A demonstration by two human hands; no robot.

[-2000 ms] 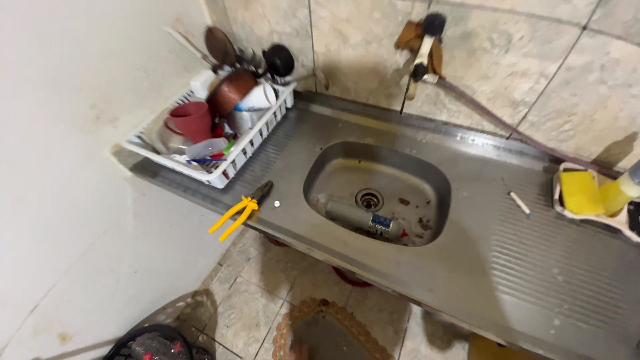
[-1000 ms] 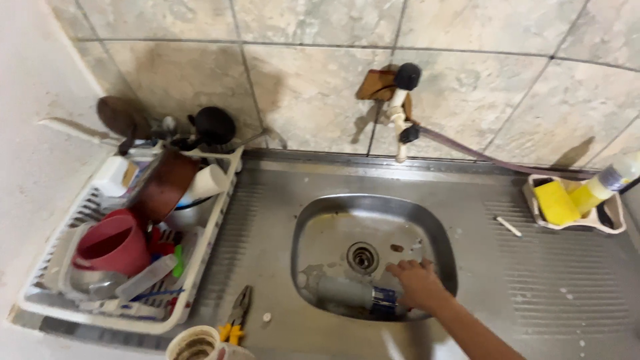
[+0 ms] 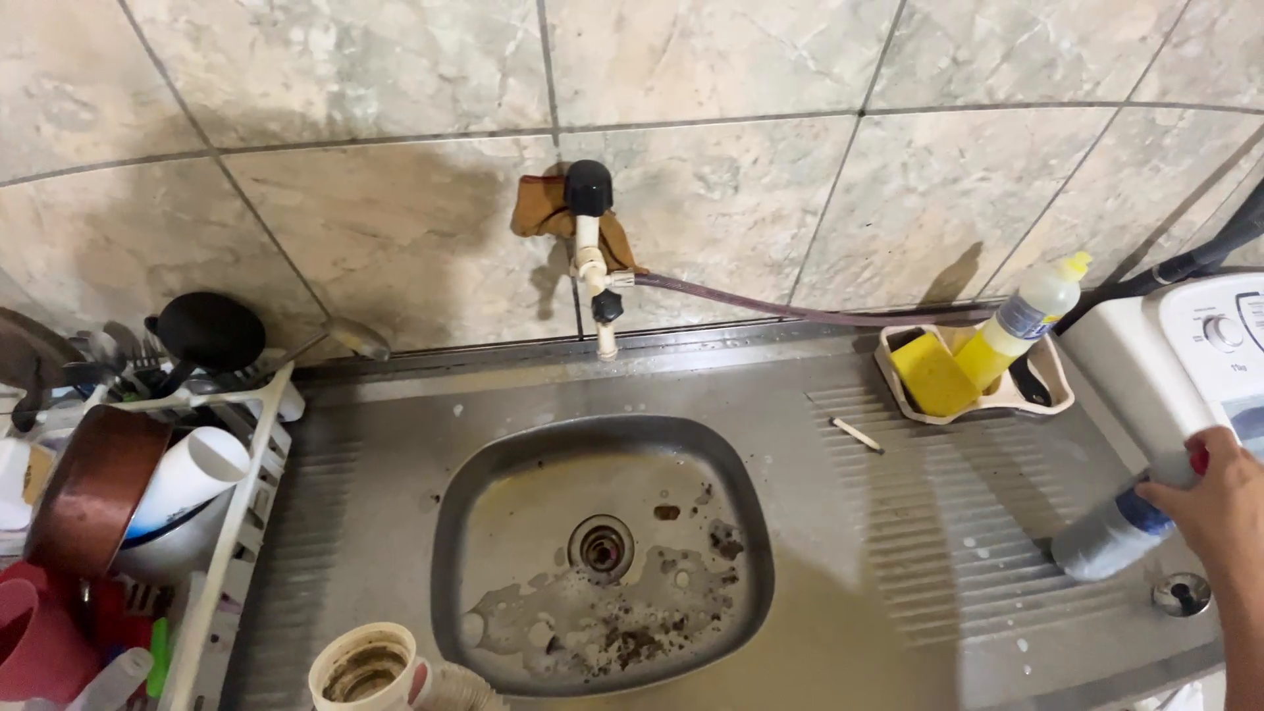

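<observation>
My right hand [image 3: 1207, 504], at the right edge, grips a clear plastic bottle [image 3: 1111, 533] with a blue label near its red cap. The bottle leans low over the ribbed drainboard. At the bottom, a dirty off-white plastic pipe fitting [image 3: 363, 671] with a corrugated hose [image 3: 459, 688] stands in front of the sink basin [image 3: 602, 434]; a small bit of what may be a fingertip shows beside it, but my left hand is otherwise hidden. Dark grime and wet patches lie in the basin around the drain [image 3: 600, 549].
A dish rack [image 3: 232, 533] with pots and cups stands at left. The wall tap [image 3: 592, 262] has a hose running right. A caddy [image 3: 1052, 380] holds a yellow sponge [image 3: 930, 373] and a detergent bottle [image 3: 1027, 316]. A small white stick [image 3: 857, 434] lies nearby. A white appliance [image 3: 1136, 346] stands at right.
The bottle lay in the basin in both earlier frames; my right hand, reaching to it one second ago, now holds it over the right drainboard. The pliers are out of view.
</observation>
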